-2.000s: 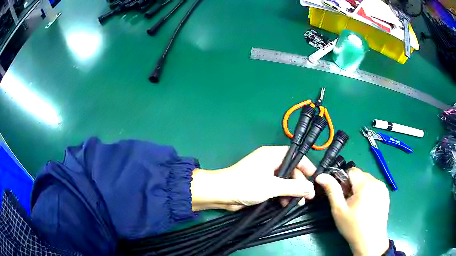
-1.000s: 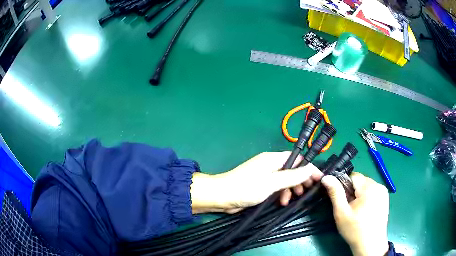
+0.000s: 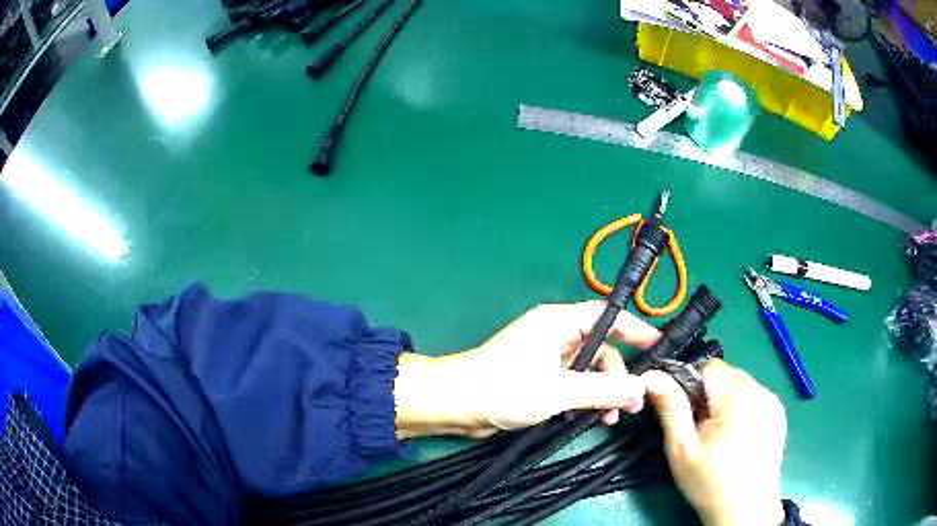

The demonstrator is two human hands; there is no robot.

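Note:
My left hand (image 3: 524,375) holds black cable leads (image 3: 442,483) near their connector ends. One ribbed black connector (image 3: 637,257) stands up out of my left hand, over the orange-handled scissors (image 3: 588,257). Another connector (image 3: 694,313) points up and right between my hands, with more ends partly hidden behind it. My right hand (image 3: 724,431) is closed at the connector ends, its thumb and finger on a small dark, shiny thing (image 3: 680,380) that I cannot make out. The leads run down and left under my left sleeve.
Blue-handled cutters (image 3: 781,329) and a white marker (image 3: 819,272) lie right of the scissors. A steel rule (image 3: 791,175), a translucent green item (image 3: 721,111) and a yellow bin (image 3: 699,67) are behind. More black cables (image 3: 354,87) lie at the back left. Plastic bags (image 3: 914,313) sit at the right edge.
Two connectors stood up from my left hand before; now one does. The connector between my hands has shifted slightly left and up. My right hand has moved slightly left.

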